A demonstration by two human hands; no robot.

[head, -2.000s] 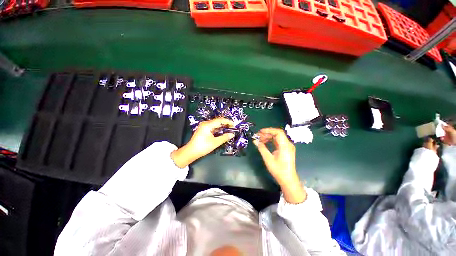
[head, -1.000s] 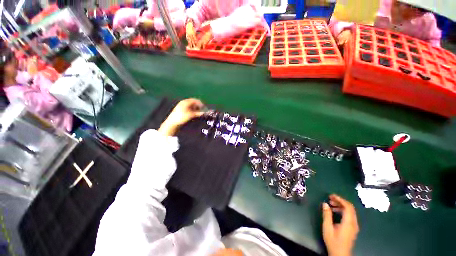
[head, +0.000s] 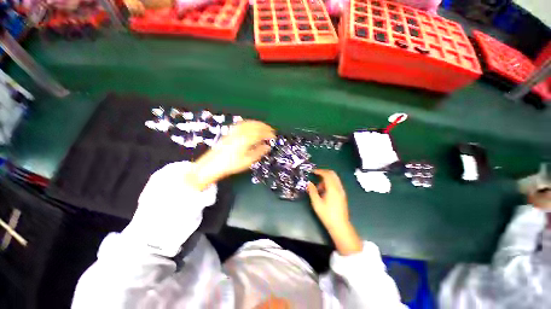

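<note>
A loose heap of small silver and black metal parts (head: 284, 169) lies in front of me. My left hand (head: 244, 145) is over the heap's upper left side, fingers at the parts; whether it grips one is hidden and blurred. My right hand (head: 326, 196) is at the heap's right edge, thumb and fingertips curled near the parts; I cannot tell if it holds one. Silver-white pieces (head: 192, 126) sit in rows on the black tray (head: 121, 163) at left. A line of small parts (head: 323, 142) runs along the heap's far edge.
A black box with white paper (head: 376, 151), a red-stemmed tool (head: 394, 123), a white wipe (head: 373, 181) and a block of small round parts (head: 419, 174) are at right. Another black box (head: 470, 163) and a neighbour's hand (head: 538, 188) are further right. Orange-red trays (head: 411, 66) stand across the bench.
My left hand has moved from the tray's far rows to the heap. My right hand is now close beside the heap. The view has turned back to the right.
</note>
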